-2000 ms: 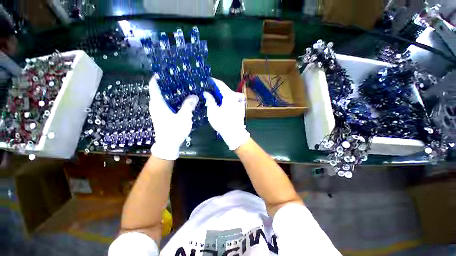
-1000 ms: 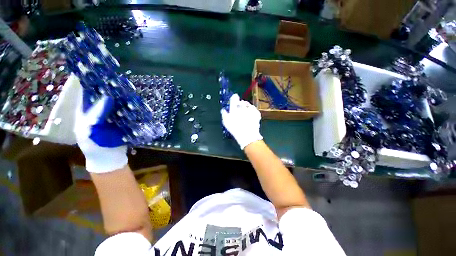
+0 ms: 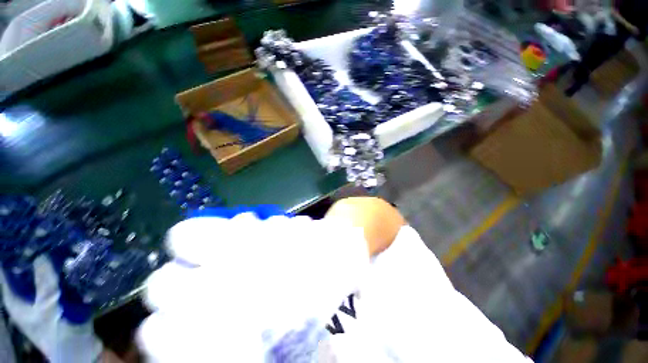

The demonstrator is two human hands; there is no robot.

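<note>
My right hand (image 3: 245, 280), in a white glove with a blue-coated edge, is raised large and blurred close to the camera; its fingers look bent, and their inner side is hidden. My left hand (image 3: 46, 312), gloved, is low at the left edge, partly cut off, holding a blue PCB panel (image 3: 28, 227) from below. Silver-and-blue boards (image 3: 99, 262) lie beside it, blurred, near the bench edge. A narrow blue PCB strip (image 3: 181, 181) lies alone on the green bench beyond my right hand.
An open cardboard box (image 3: 238, 145) holds red-handled cutters (image 3: 199, 126) and thin blue pieces. A white foam tray (image 3: 312, 117) is heaped with blue boards, discs spilling over its rim. A smaller box (image 3: 219, 46) stands behind. A carton (image 3: 536, 142) is right, beyond the bench.
The view has swung right. My right hand has left the strip on the bench and come up close to the camera. My left hand still holds the panel, now lower left in view.
</note>
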